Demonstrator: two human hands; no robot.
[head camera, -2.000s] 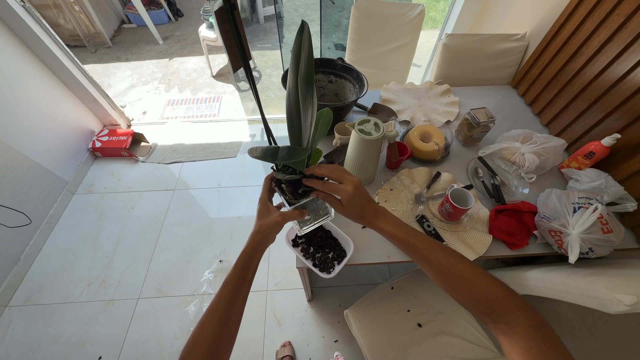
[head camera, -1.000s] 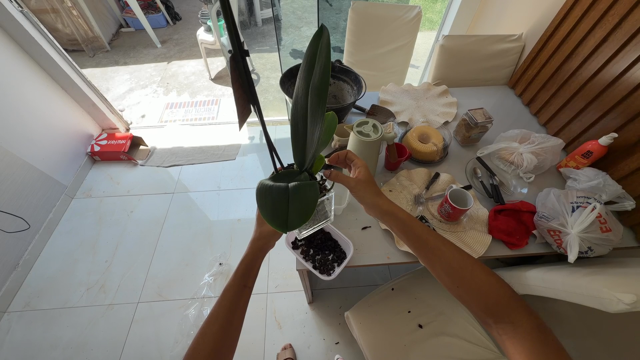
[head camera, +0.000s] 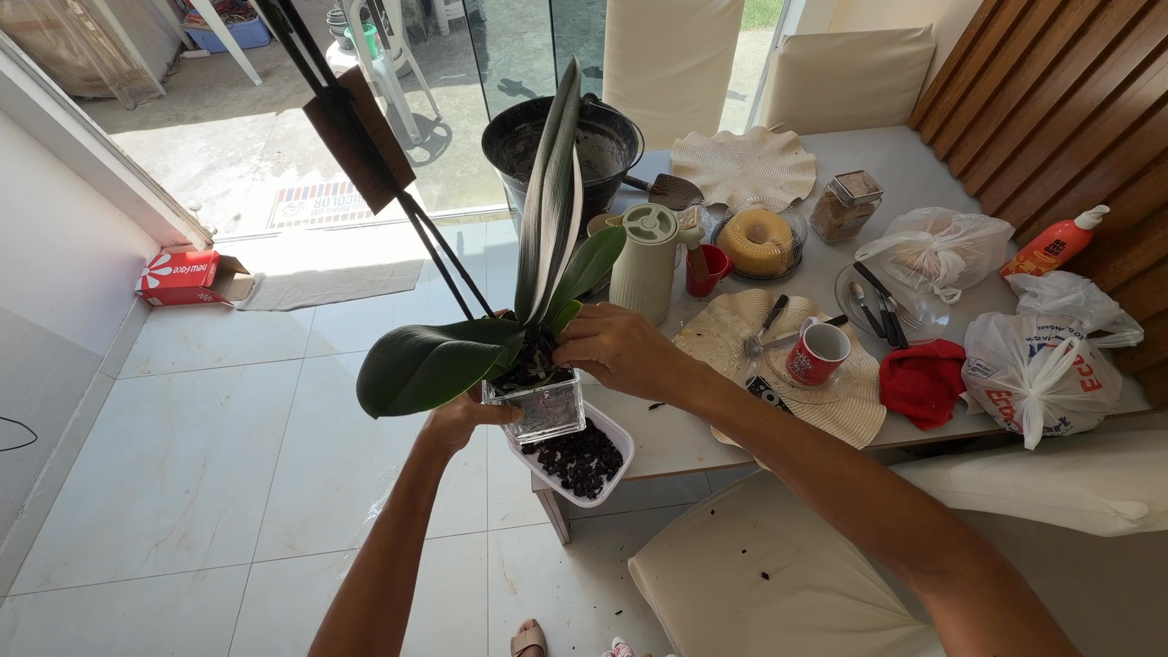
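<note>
My left hand (head camera: 465, 420) grips a clear square pot (head camera: 546, 410) from the left and below, its thumb on the pot's front wall. An orchid plant (head camera: 429, 360) with broad green leaves and dark tall stems stands in the pot, a brown tag on the stems. At the pot's top right rim, the fingers of my right hand (head camera: 611, 342) are bent in at the plant's base; whether they pinch anything cannot be told. Just below the pot, a white plastic tub (head camera: 628, 449) holds dark bark chips, its left part hidden behind the pot.
On the table (head camera: 666, 456) are a black bucket (head camera: 611, 151), a trowel (head camera: 675, 191), a pale thermos jug (head camera: 644, 265), a red cup (head camera: 707, 271), a ring cake (head camera: 756, 242), a red mug (head camera: 815, 354), cutlery and plastic bags (head camera: 1040, 379). A cream chair (head camera: 766, 584) bears dark crumbs.
The orchid has turned in my hands: a broad leaf now points left, where one second ago it hung in front of the pot. My right hand remains near the plant's base.
</note>
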